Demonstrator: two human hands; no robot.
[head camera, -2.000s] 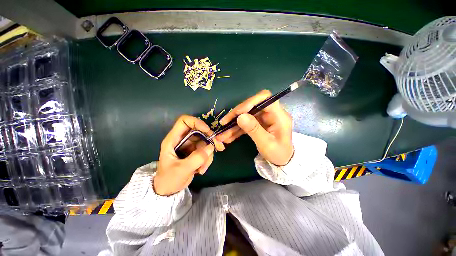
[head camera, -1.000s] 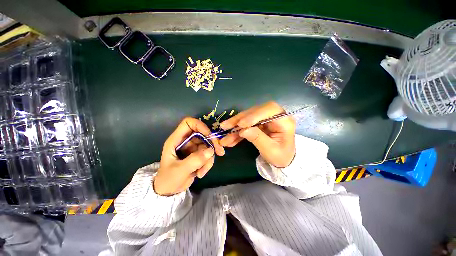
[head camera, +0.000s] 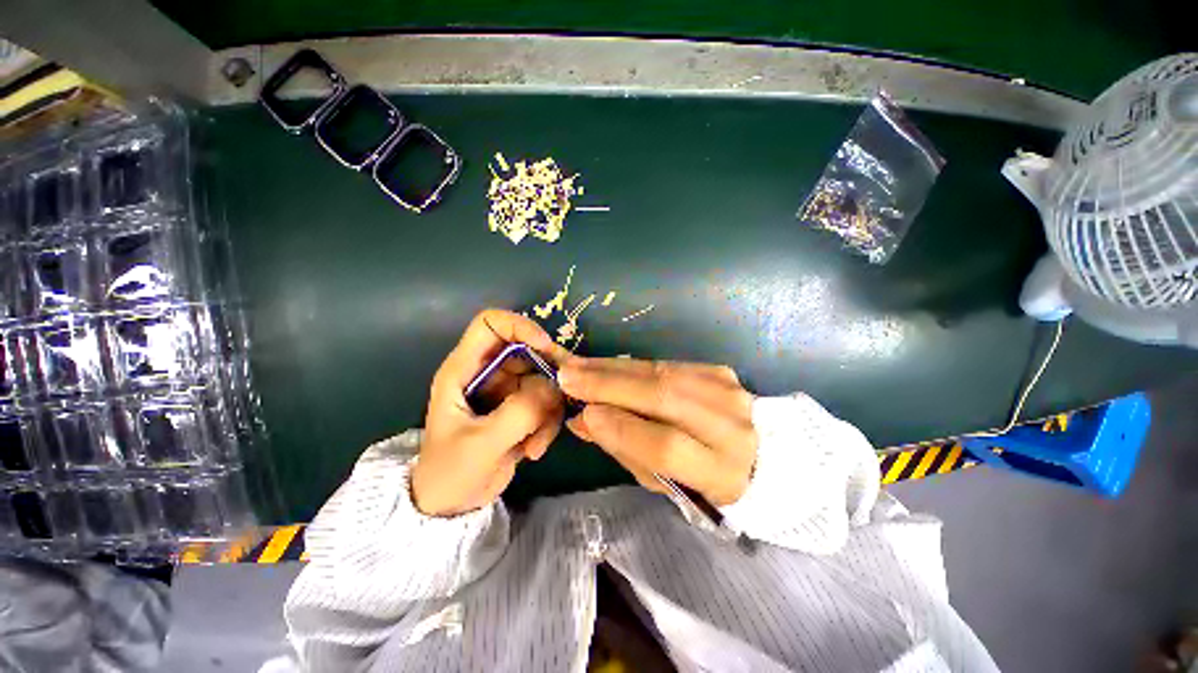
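Note:
My left hand (head camera: 476, 427) holds a dark rounded-square watch case frame (head camera: 488, 377) by its sides, with its shiny edge up. My right hand (head camera: 670, 423) has its fingertips on the frame's right side. The slim tool (head camera: 686, 500) is in my right hand, its end showing below the palm near the cuff; the rest is hidden. Whether the fingertips pinch a small part cannot be told. Small cream parts (head camera: 565, 316) lie loose just beyond my hands. A dense pile of cream parts (head camera: 530, 199) lies farther off.
Three dark frames (head camera: 418, 167) lie in a row at the far left, by the metal rail (head camera: 591, 66). A clear blister tray (head camera: 125, 329) is at the left. A zip-lock bag (head camera: 867, 184) of tiny parts and a white fan (head camera: 1136, 197) are at the right. A blue stool (head camera: 1104, 444) stands lower right.
My right hand has turned over and lowered, its fingers now flat toward the frame. The tool has swung from pointing up right to down by the palm. A thin strip now shows beside the loose parts.

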